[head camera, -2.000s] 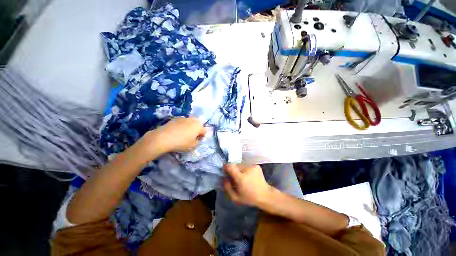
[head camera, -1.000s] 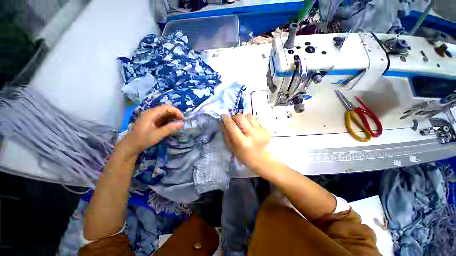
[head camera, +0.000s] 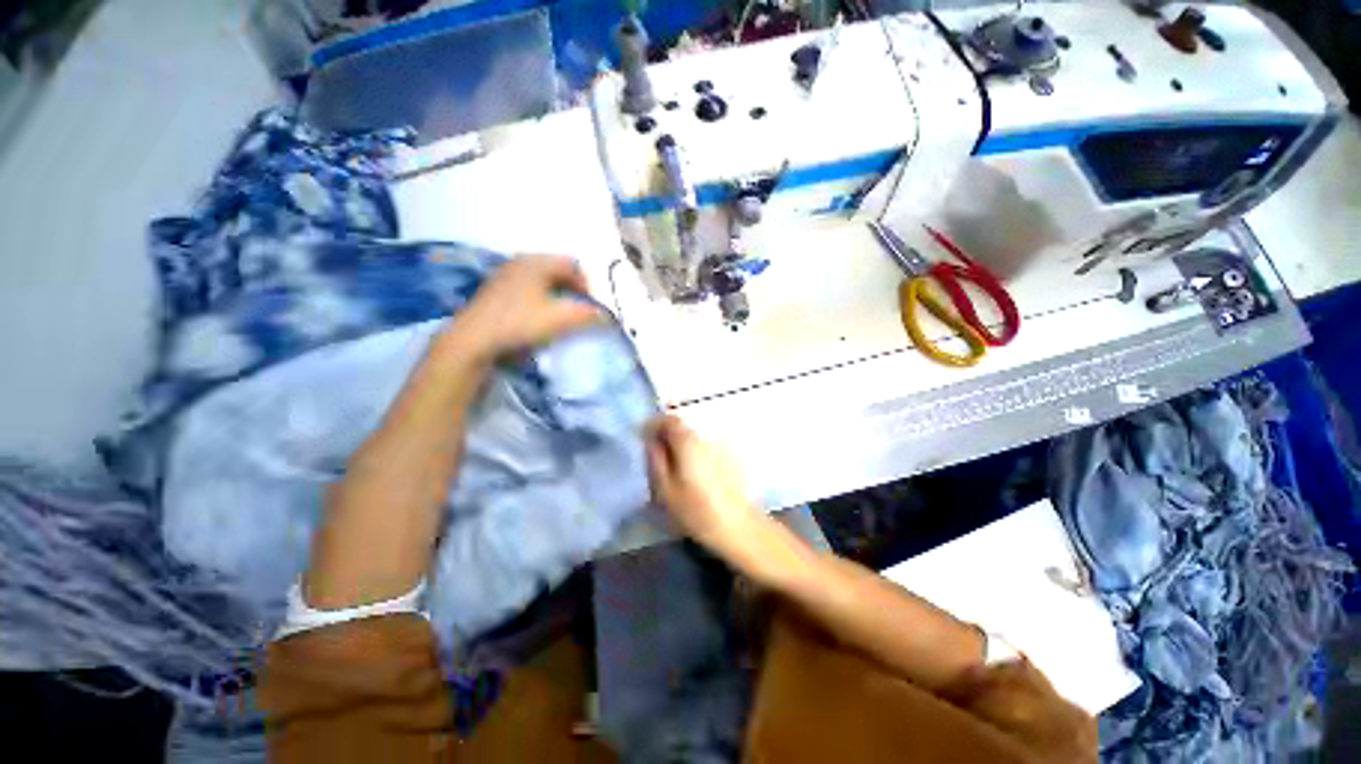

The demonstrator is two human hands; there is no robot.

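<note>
The garment piece (head camera: 552, 448) is a pale blue cloudy heap at the left front of the table, blurred by motion. Its floral part (head camera: 299, 284), navy with white flowers, lies behind and left of the pale cloth. My left hand (head camera: 526, 306) grips the top of the cloth, left of the presser foot and needle area (head camera: 694, 291). My right hand (head camera: 690, 470) holds the cloth's right edge at the table's front edge, fingertips closed on it. No cloth lies under the needle.
Scissors (head camera: 955, 311) with yellow and red handles lie on the machine bed, a red stick beside them. The sewing machine (head camera: 806, 135) stands behind. Pale ties (head camera: 105, 575) lie far left. White card (head camera: 1030, 597) and a crumpled blue heap (head camera: 1172, 552) are lower right.
The view has shifted right. The garment has been turned over and spread, so pale cloth now covers much of the floral part. Both hands now grip it, the left one higher.
</note>
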